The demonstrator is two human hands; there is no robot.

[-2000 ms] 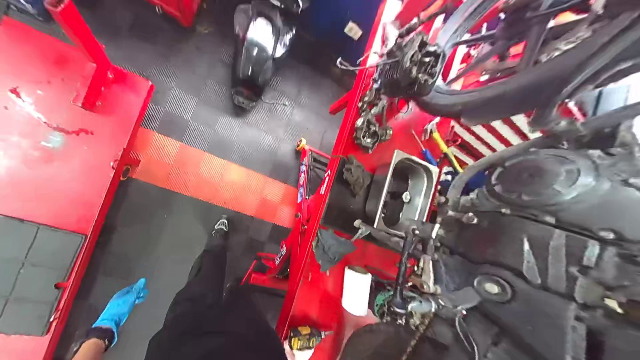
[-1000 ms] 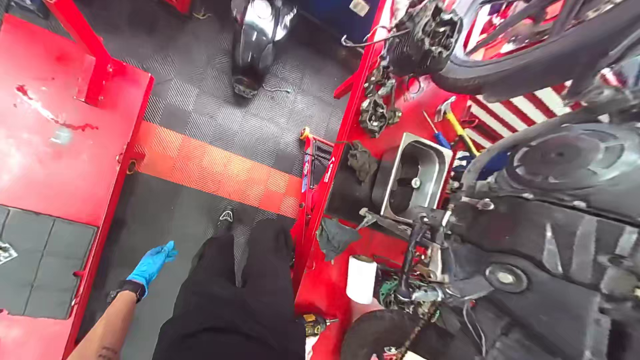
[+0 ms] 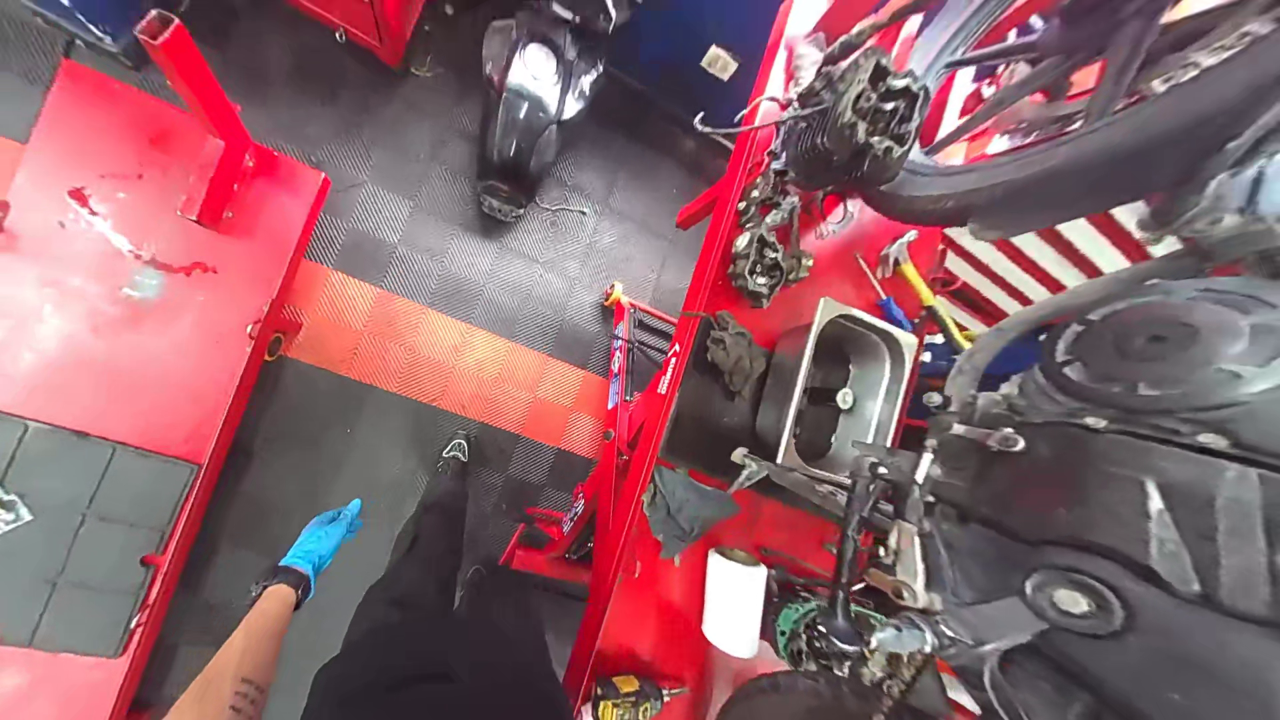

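Observation:
My left hand [image 3: 322,540], in a blue glove with a dark band at the wrist, hangs over the dark floor at the lower left. It touches nothing, and the fingers look extended and close together. No right hand shows. Over the right side stands a partly dismantled motorcycle [image 3: 1120,480] above a red lift table [image 3: 640,620]. On that table lie a steel pan [image 3: 905,350], a dark rag [image 3: 690,510], a white paper roll [image 3: 735,603], a yellow-handled hammer [image 3: 925,285], a blue-handled screwdriver [image 3: 890,305] and a cordless power tool [image 3: 628,698].
Another red lift table [image 3: 240,390] with an upright post [image 3: 195,90] borders the left. A red jack-like frame [image 3: 615,430] stands beside the right table. Black motorcycle bodywork [image 3: 530,110] sits on the tiled floor at the top. Engine parts [image 3: 765,255] lie near the table's edge.
My left hand stays free over the floor, with the forearm showing more than two seconds ago. My legs and feet have shifted in a walking motion.

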